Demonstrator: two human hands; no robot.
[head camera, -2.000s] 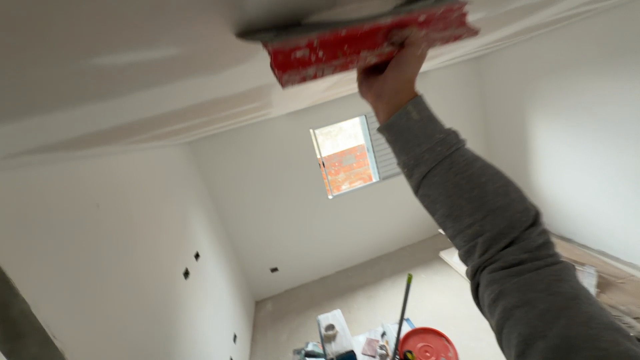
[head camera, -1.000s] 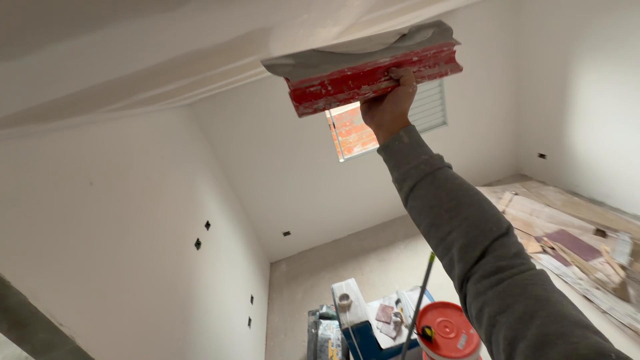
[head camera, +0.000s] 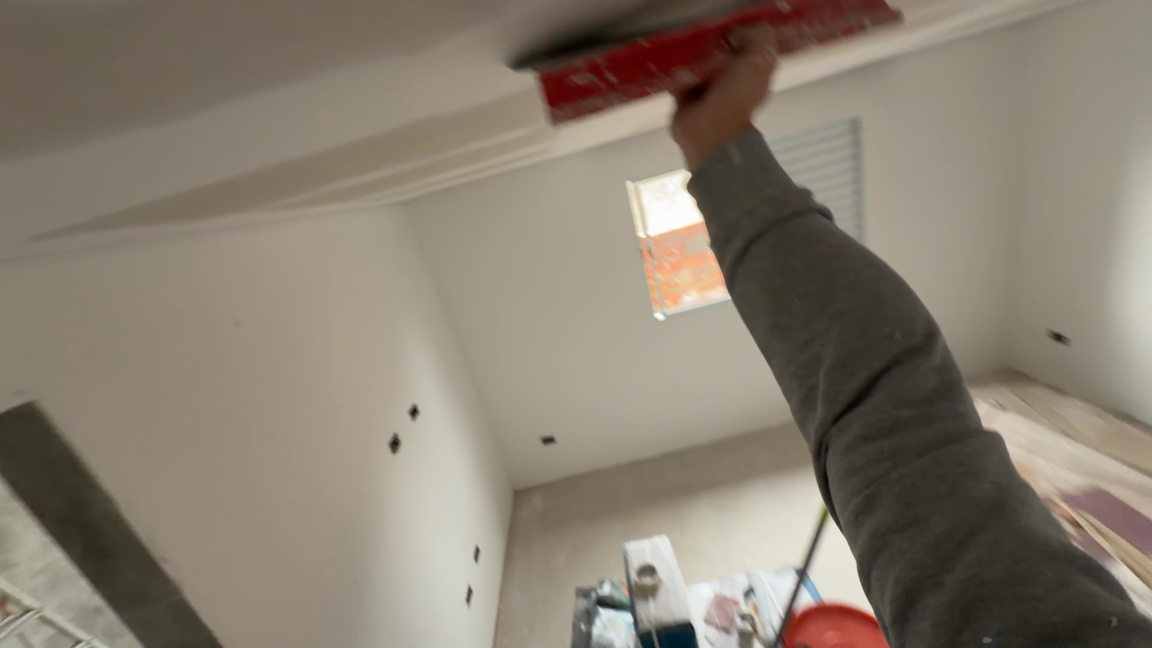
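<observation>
My right hand, in a grey sleeve, reaches up at the top centre-right and grips a wide red finishing tool, like a drywall skimming blade, spattered with white compound. The tool's dark far edge lies against or very close to the white ceiling; motion blur hides the exact contact. Pale bands of compound run along the ceiling to the left of the tool. My left hand is out of the picture.
Below stand a red lid, a white box or board with a roll of tape, and a thin pole. Boards lie on the floor at right. A window and wall socket openings are beyond.
A second ago the red tool was lower in view, with grey compound visible along its blade. It has moved up with my right hand, and its blade side is now mostly hidden.
</observation>
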